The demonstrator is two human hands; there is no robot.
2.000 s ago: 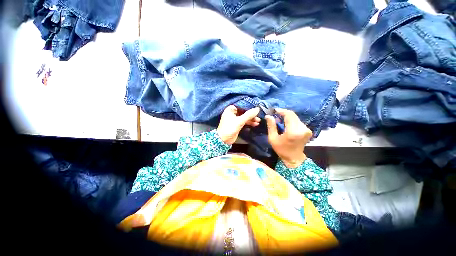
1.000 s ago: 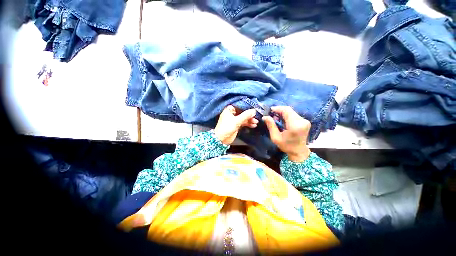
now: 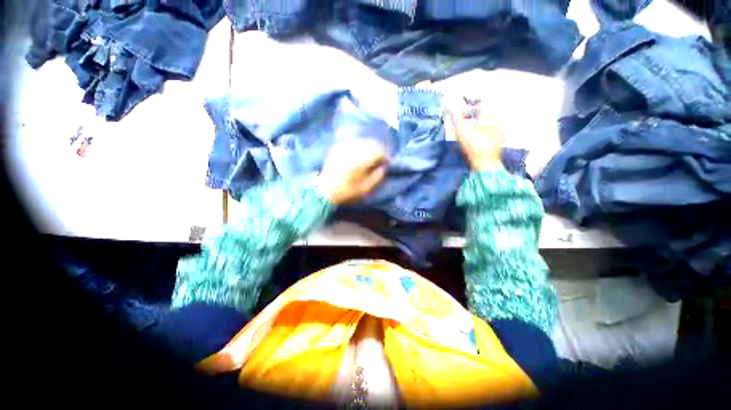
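Note:
The blue denim garment (image 3: 425, 180) lies crumpled in front of me, with faded patches and pale stitching. Its small stitched band (image 3: 420, 104) points to the far side, and a fold hangs over the near table edge. My left hand (image 3: 354, 170) is blurred, its fingers curled on the middle of the garment, apparently gripping the cloth. My right hand (image 3: 479, 144) reaches forward beside the band, fingers extended over the white top. Small dark and reddish marks (image 3: 471, 106) show at its fingertips. No thread snips can be made out, and what it holds is unclear.
Denim heaps lie at the far left (image 3: 148, 48), along the far side (image 3: 473, 44) and at the right (image 3: 641, 152), where one hangs over the edge. The white tabletop (image 3: 120, 184) has a joint and small reddish specks at left. More denim shows below at left.
My hands have moved apart: the left onto the garment's middle, the right forward beside the band. The garment's near part has shifted and refolded. The view has tilted slightly, showing more of the far side.

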